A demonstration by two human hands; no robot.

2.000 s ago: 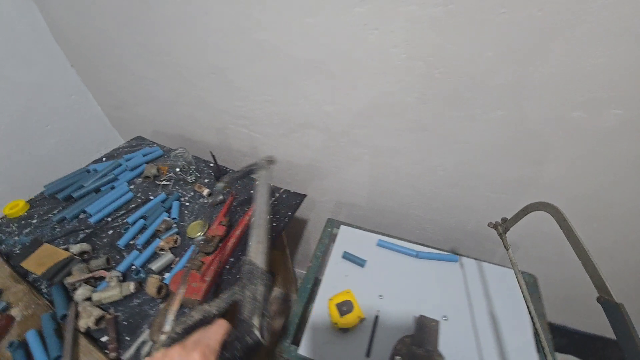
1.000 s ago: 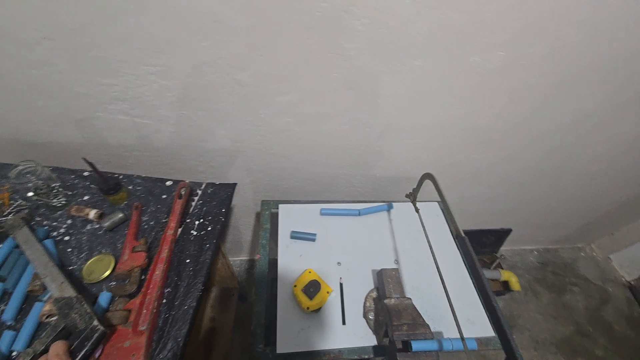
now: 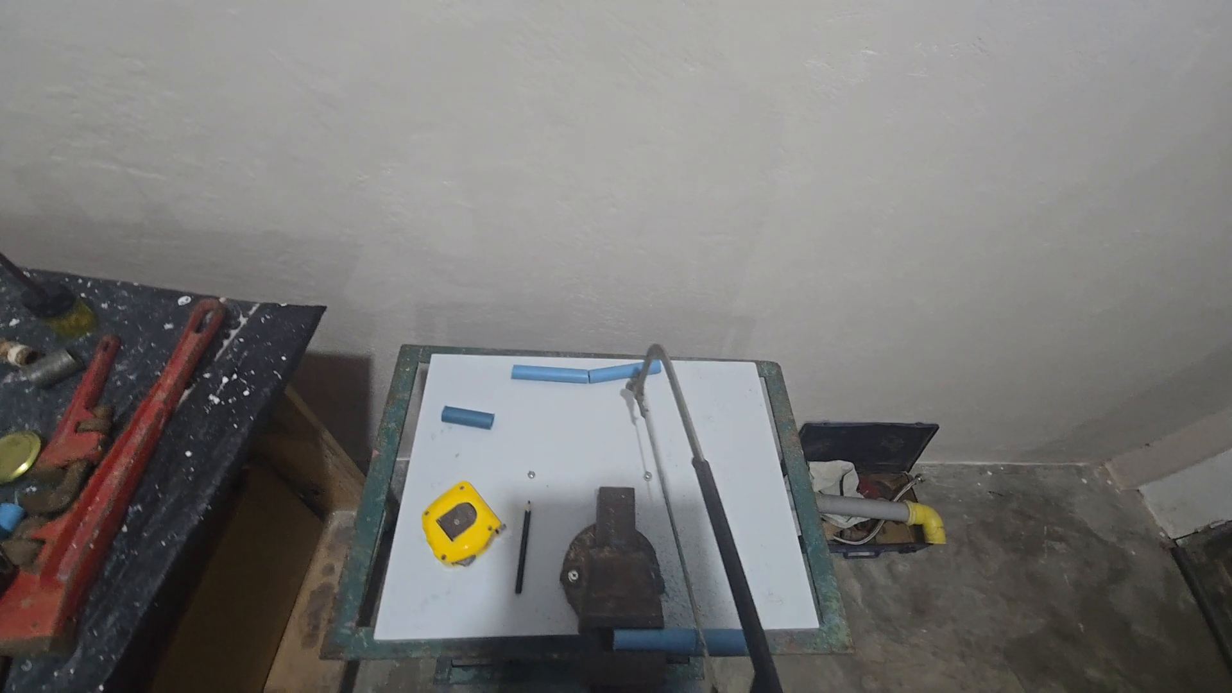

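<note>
Neither of my hands shows in the head view. A hacksaw (image 3: 722, 539) stands at an angle over the right half of the white board (image 3: 741, 433), its blade crossing a blue pipe (image 3: 674, 641) by the bench vise (image 3: 621, 577); its handle end is cut off at the bottom edge. Left of the vise lie a black pencil (image 3: 523, 549) and a yellow tape measure (image 3: 460, 523). A short blue pipe piece (image 3: 468, 417) lies above them. Two more blue pieces (image 3: 549, 373) lie end to end near the board's far edge.
At left, a dark paint-specked table (image 3: 260, 356) holds red pipe wrenches (image 3: 125, 452), a round lid (image 3: 17, 454) and a metal fitting (image 3: 52, 368). A green metal frame (image 3: 380, 500) surrounds the board. An open toolbox (image 3: 871, 438) with a grey pipe and yellow elbow stands on the floor at right. A wall rises behind.
The view has swung right, away from the table of pipes. A hand seen at the lower left near a grey metal tool in the earlier frames is out of view now.
</note>
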